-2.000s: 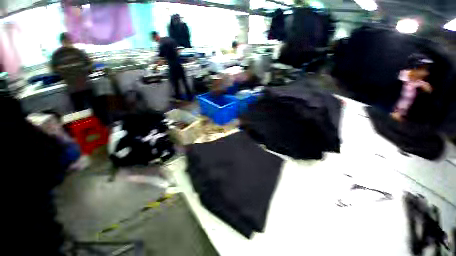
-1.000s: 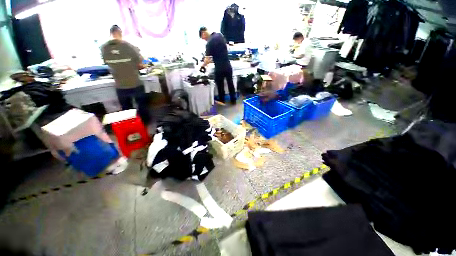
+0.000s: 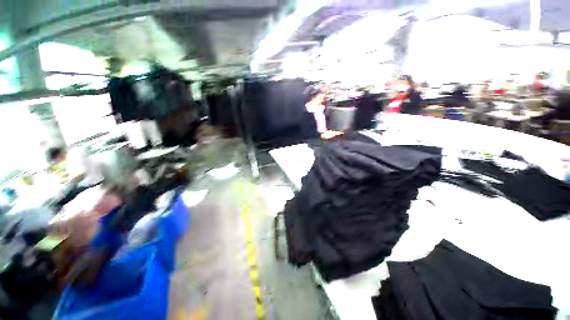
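A tall, loose pile of black garments [image 3: 356,200] lies at the near left edge of the white table [image 3: 431,222]. A lower folded black garment stack [image 3: 462,287] lies nearer me, cut off by the bottom edge. Another flat black garment [image 3: 537,190] lies farther right, beside thin dark items that look like hangers [image 3: 472,181]. Neither of my hands is in the picture. The view is blurred.
Blue crates [image 3: 128,287] stand on the floor at the lower left. A yellow floor line [image 3: 250,250] runs along the aisle. Racks with black clothes [image 3: 278,109] stand at the back. A person in pink [image 3: 319,112] stands beyond the table; others are farther off.
The view has swung right. The red crate and standing workers at the left have left the picture; the large pile is now near the centre, and more of the table shows.
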